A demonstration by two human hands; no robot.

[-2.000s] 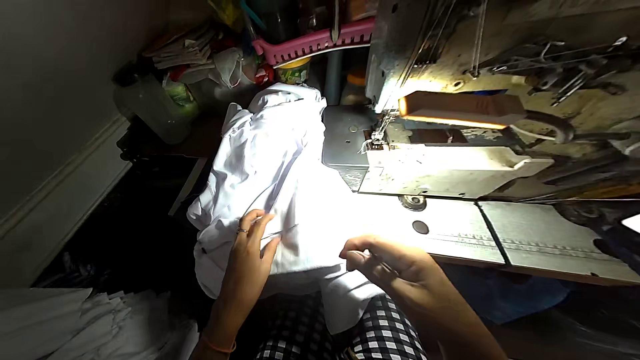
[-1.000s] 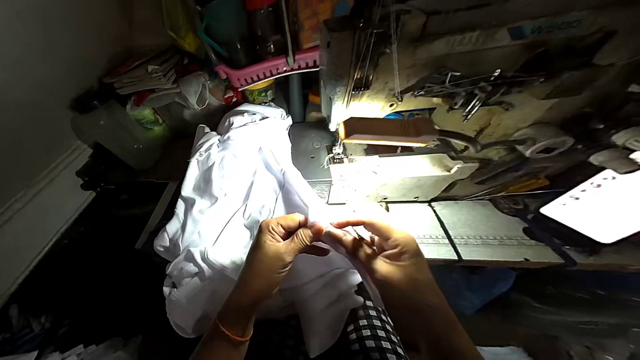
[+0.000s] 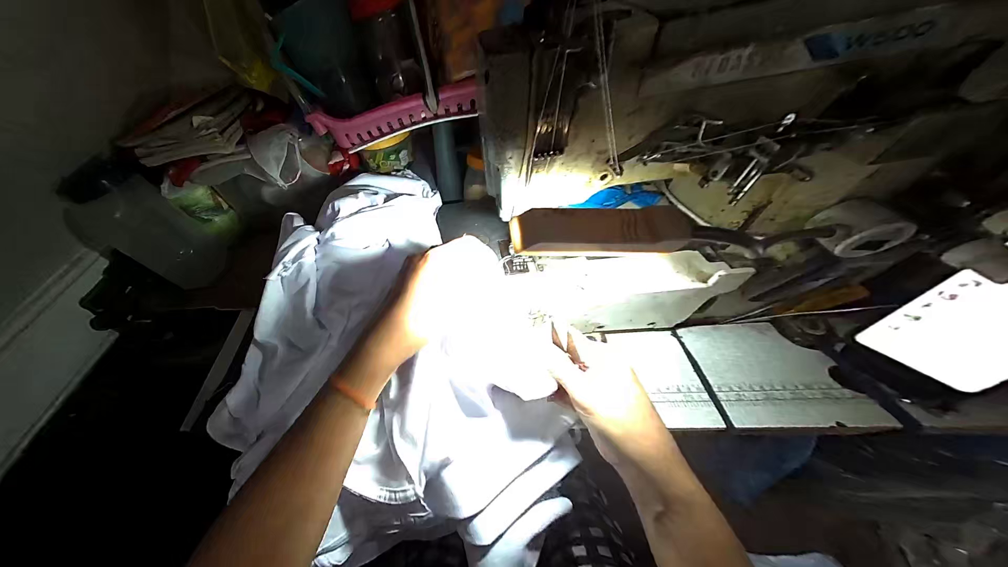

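White fabric [image 3: 331,268] lies bunched from the sewing machine's bed down over my lap, brightly lit in its middle. My left hand [image 3: 441,291] is on the cloth just left of the needle area; glare washes out its fingers, so its grip cannot be made out. Nearer the front right of the bed, my right hand [image 3: 587,366] pinches the edge of the cloth between thumb and fingers. The industrial sewing machine [image 3: 567,169] stands behind both hands, its needle plate [image 3: 518,266] partly in view beside the cloth. A brown lamp-like block [image 3: 602,230] glows at its left end above the bed.
A pink plastic basket [image 3: 402,114] holding jars is behind the cloth. Stacked cloths [image 3: 193,134] and a clear plastic container [image 3: 150,228] are at the left. To the right are a white tape roll [image 3: 862,228], a white card-like sheet [image 3: 945,331] and the pale table surface [image 3: 787,378].
Both hands have moved apart from where they met over my lap, and forward to the machine bed, bringing the white fabric up near the needle area.
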